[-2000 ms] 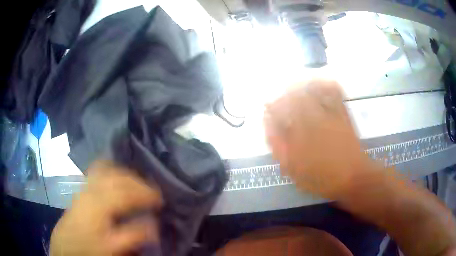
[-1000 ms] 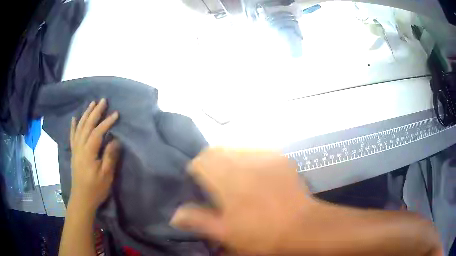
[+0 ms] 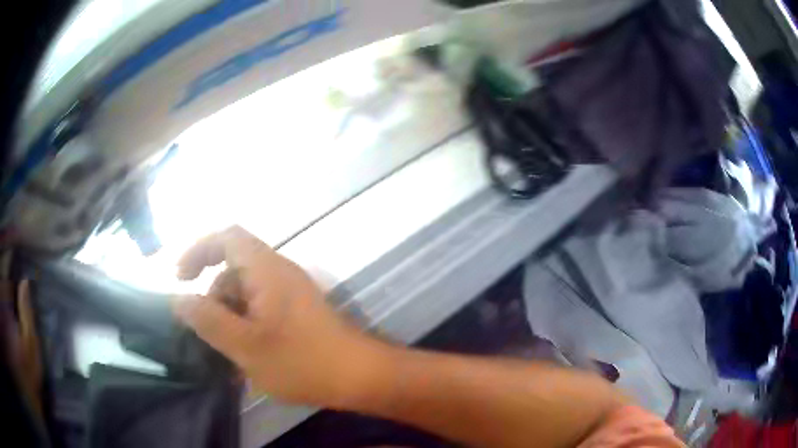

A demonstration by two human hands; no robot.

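The dark grey garment piece [image 3: 166,407] lies at the lower left, partly cut off by the picture's edge. My right hand [image 3: 271,319] is over the front of the white table beside the cloth, thumb and forefinger apart, the other fingers curled; I see nothing held in it. A blurred skin-coloured strip at the far left edge looks like part of my left hand [image 3: 28,337]; what it does is hidden. The sewing machine head [image 3: 236,66], white with blue lettering, crosses the upper left, its needle area blurred.
Black-handled scissors [image 3: 525,166] lie at the table's right end, with a green object [image 3: 503,79] behind them. The ruler strip [image 3: 420,262] runs along the front edge. Dark cloth [image 3: 630,96] hangs at the upper right, light grey pieces [image 3: 621,289] are piled below.
The view has swung right, so cloth and machine show further left. My right hand is off the cloth's middle. My left hand, earlier spread on the cloth, is now mostly out of the picture.
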